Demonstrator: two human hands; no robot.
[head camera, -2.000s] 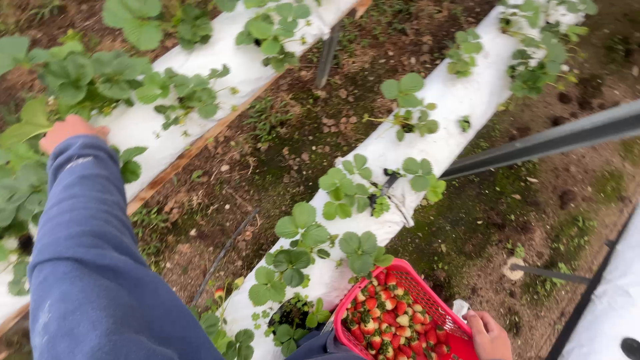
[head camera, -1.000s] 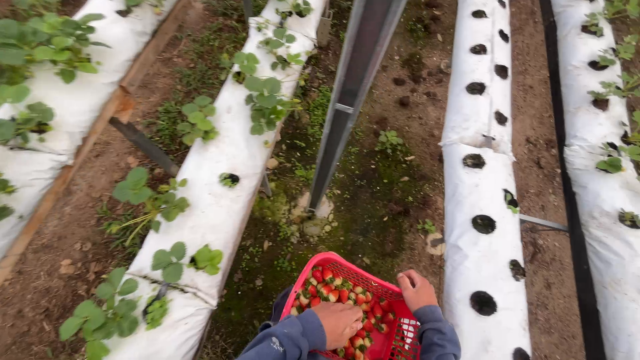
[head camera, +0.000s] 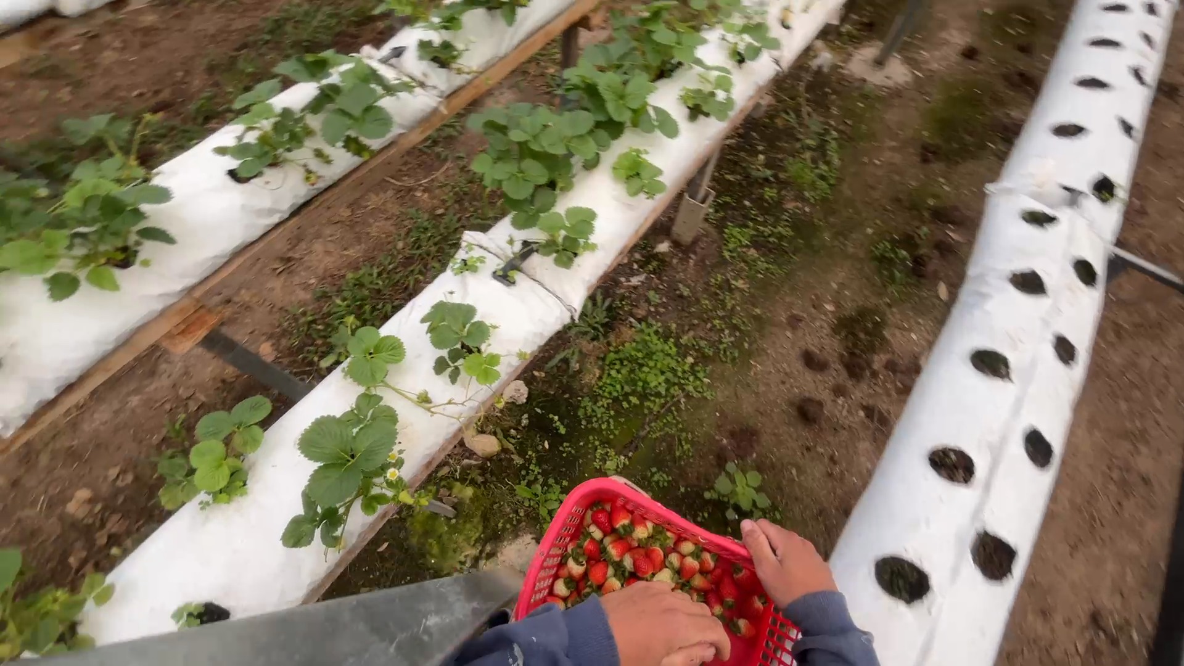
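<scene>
A red plastic basket [head camera: 555, 555] holds many strawberries [head camera: 638, 560], red with paler tops, at the bottom centre of the head view. My right hand [head camera: 784, 562] grips its right rim, thumb on top. Over the basket's near part rests my left hand [head camera: 664, 627], back up and fingers bent down; whether it holds a berry is hidden. Left of the basket, a strawberry plant [head camera: 347, 458] with small white flowers grows from a white grow bag [head camera: 277, 518].
A grey metal post [head camera: 370, 620] slants in at the bottom left, close to the basket. To the right lies a white grow bag with dark planting holes [head camera: 953, 464]. Another planted row [head camera: 213, 222] runs along a wooden rail at the left. Soil and weeds [head camera: 647, 370] lie between rows.
My left hand, among plants at the far left two seconds ago, is now over the basket. My right hand stays on the rim. The view has shifted greatly.
</scene>
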